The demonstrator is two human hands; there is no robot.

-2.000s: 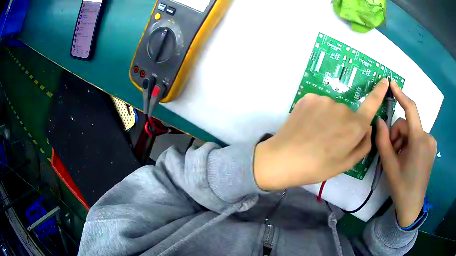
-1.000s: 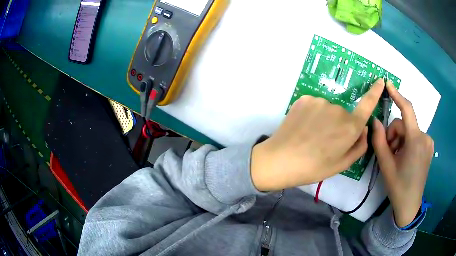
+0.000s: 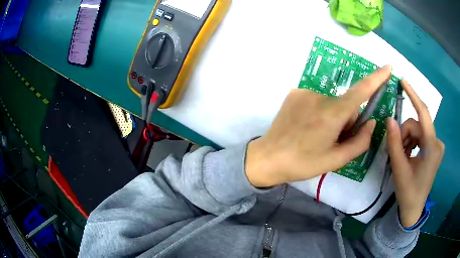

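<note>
The green printed circuit board (image 3: 317,76) lies on the white paper sheet (image 3: 242,80), partly covered by my hands. My left hand (image 3: 307,137) grips a grey test probe (image 3: 372,107), tilted over the board's right part, index finger extended along it. My right hand (image 3: 417,156), with a blue wristband (image 3: 426,215), holds another grey probe (image 3: 399,107) at the board's right edge. Whether either tip touches a pad cannot be told. The multimeter (image 3: 169,50) lies left of the paper with two leads plugged in; its display is cut off.
A smartphone (image 3: 84,35) with a lit screen lies on the teal bench (image 3: 113,55) left of the meter. A bright green bundle (image 3: 357,15) sits at the paper's far edge. Red (image 3: 319,188) and black (image 3: 365,211) leads hang near my lap. A perforated yellowish piece (image 3: 121,119) shows below the bench edge.
My fingertips, close together before, are now apart. The left probe now shows clearly, tilted in my left hand. My right hand and its probe have shifted slightly right.
</note>
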